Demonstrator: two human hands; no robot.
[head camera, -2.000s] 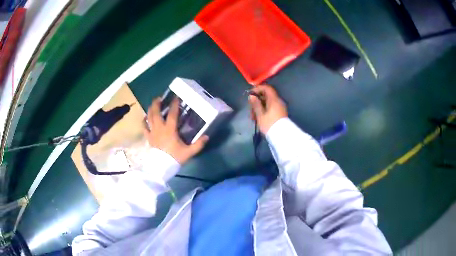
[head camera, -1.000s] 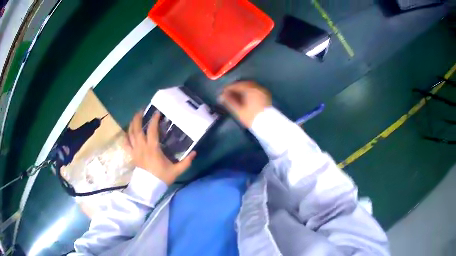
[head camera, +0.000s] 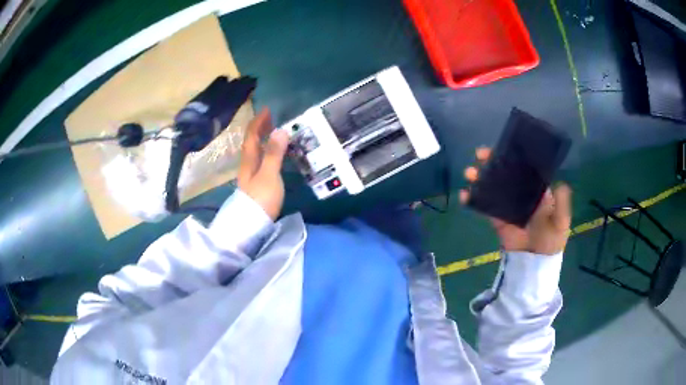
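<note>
A white device housing (head camera: 412, 113) lies on the green bench in front of me, its dark opening and metal mechanism facing up. A small red part shows at its lower left corner. My left hand (head camera: 263, 162) is at the left end of the housing, fingers apart, fingertips at or close to its edge; whether they touch is unclear. My right hand (head camera: 538, 218) holds a dark rectangular cover panel (head camera: 519, 165) to the right of the housing, fingers around its left and lower edges.
A black electric screwdriver (head camera: 199, 120) hangs over the cardboard sheet (head camera: 162, 71) and a clear plastic bag (head camera: 135, 180) at left. A red bin (head camera: 481, 41) stands beyond the housing. A dark flat tray or monitor (head camera: 658, 64) is at far right. A black stool (head camera: 635, 256) stands lower right.
My right hand has moved right and taken hold of the dark panel, which lay on the bench. The housing has been turned, and my left hand now sits at its left end with looser fingers.
</note>
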